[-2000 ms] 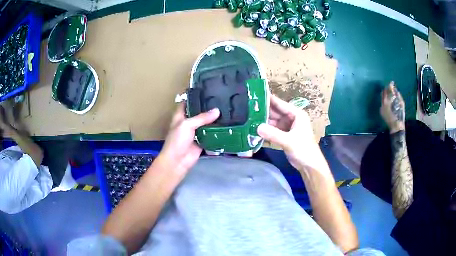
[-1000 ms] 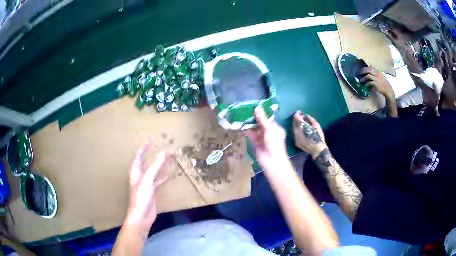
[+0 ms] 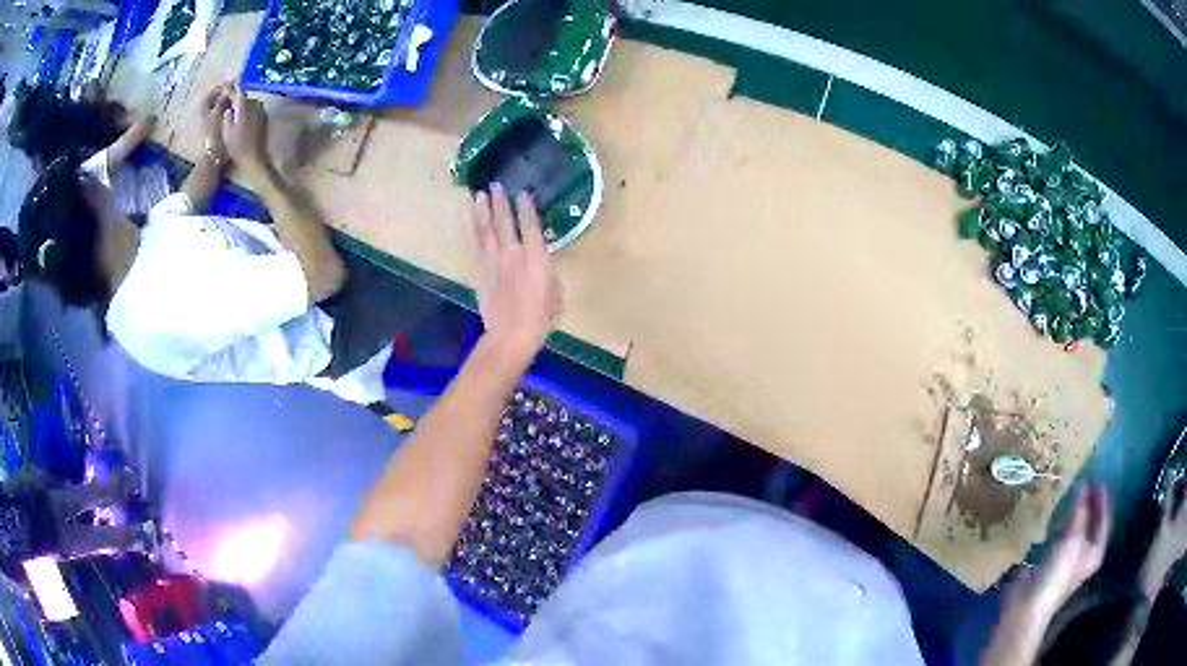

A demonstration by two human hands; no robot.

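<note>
An oval case (image 3: pixel 568 169), green with a pale rim and dark middle, lies on the cardboard cover (image 3: pixel 781 221) left of centre. My left hand (image 3: pixel 517 280) reaches over its near edge, fingers extended and not closed on it; whether they touch it I cannot tell. A second oval case (image 3: pixel 553 46) lies just behind it. My right hand (image 3: pixel 1070 553) is low at the right, past the cardboard's edge, fingers apart, with nothing seen in it. A small whitish pot (image 3: pixel 1011 470) stands on a brown-stained patch near it.
A heap of small green parts (image 3: pixel 1048 241) lies at the back right. A blue crate of similar parts (image 3: pixel 423 72) is at the upper left. A crate of dark parts (image 3: pixel 540 494) sits below the bench. A person in white (image 3: pixel 208 293) works at the left. Another's hand shows at far right.
The view has swung left. The oval case that was in my right hand is out of it. My left hand has moved left to another case. My right hand has come down beside the cardboard.
</note>
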